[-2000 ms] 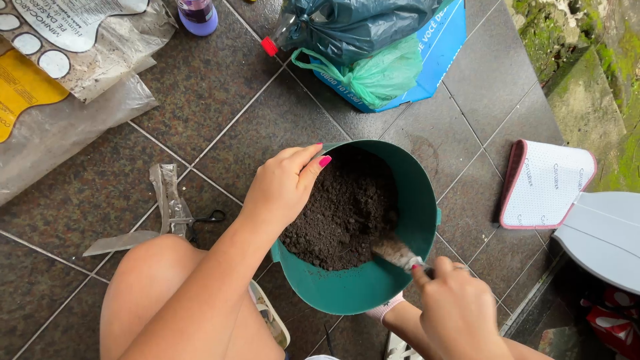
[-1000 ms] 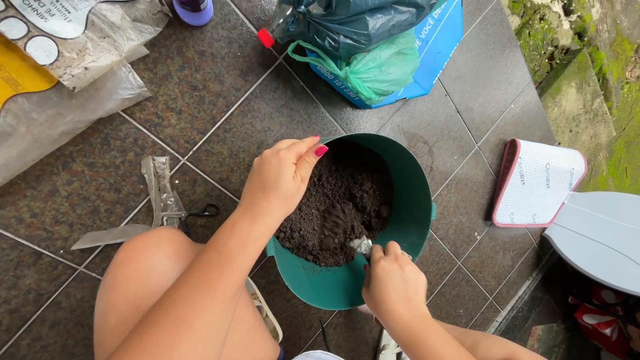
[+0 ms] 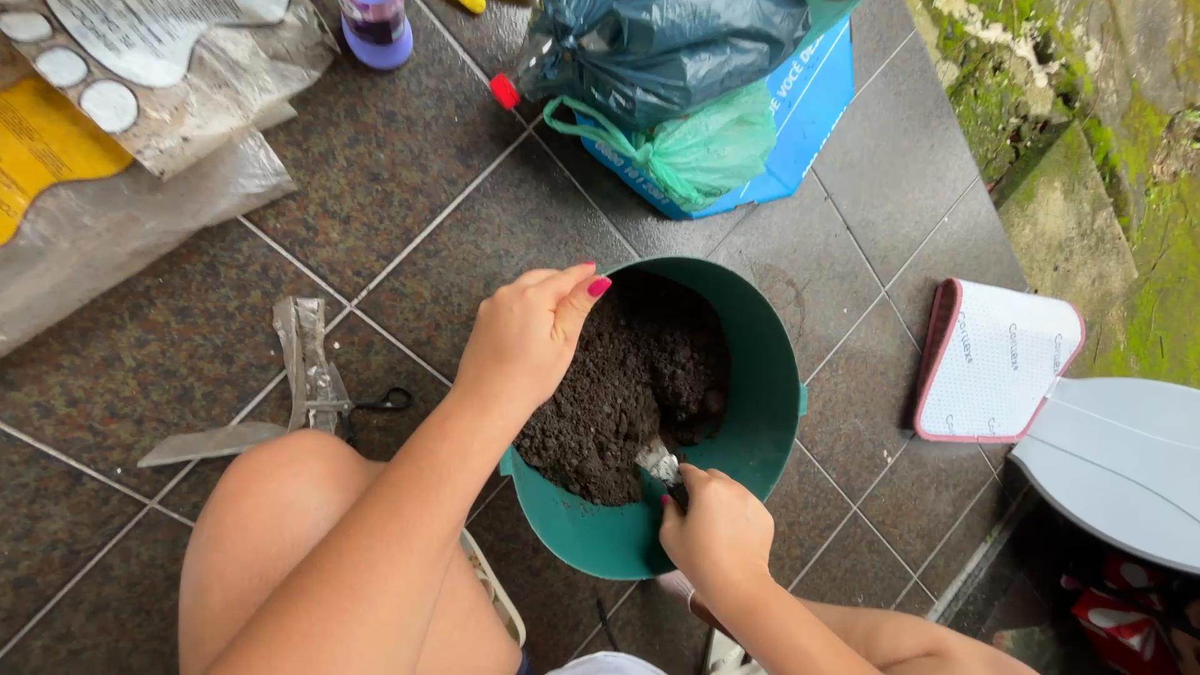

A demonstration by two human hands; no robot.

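Note:
A green plastic pot stands on the tiled floor between my legs, with dark soil heaped inside it. My left hand grips the pot's upper left rim, its thumb over the edge. In my right hand, at the pot's lower side, is the dark handle of a small trowel. Its metal blade is partly sunk in the soil, so its full shape is hidden. The soil rises on the left and dips near the blade.
Plastic soil bags lie upper left, near a purple bottle. Scissors and plastic strips lie by my knee. Beyond the pot are tied plastic bags on a blue box. A folded white mat touches a grey surface at right.
My right hand has moved left and inward over the pot with the trowel, whose blade is now deeper in the soil than two seconds ago. My left hand stays on the rim.

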